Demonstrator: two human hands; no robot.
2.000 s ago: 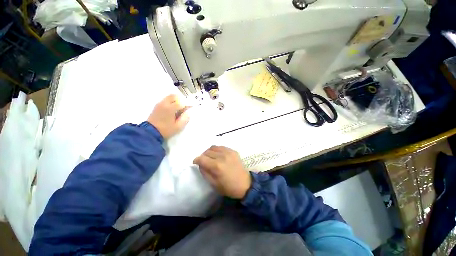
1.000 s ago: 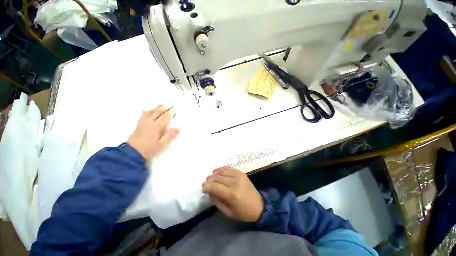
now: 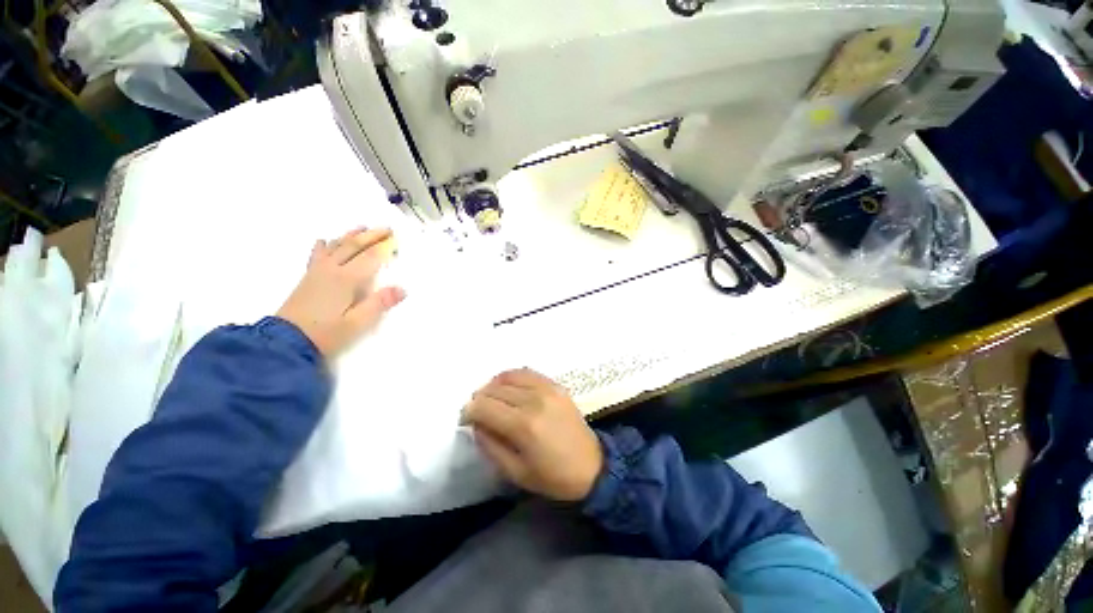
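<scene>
White fabric lies over the left part of the white table and hangs at its near edge; its outline blends into the table. My left hand rests flat on it with fingers spread, left of the needle area. My right hand pinches the fabric near the table's front edge. The off-white sewing machine spans the top of the view. Whether the fabric lies under the presser foot is hard to tell in the glare.
Black shears, a small dark tool beside their blades, and a tan card piece lie right of the needle. A clear plastic bag sits at the table's right. White cut pieces lie at far left. Printed marks run along the front edge.
Over two seconds my left hand has moved back from the needle area and flattened out. My right hand moved down and right, then back up and left, still on the fabric. The view has shifted slightly.
</scene>
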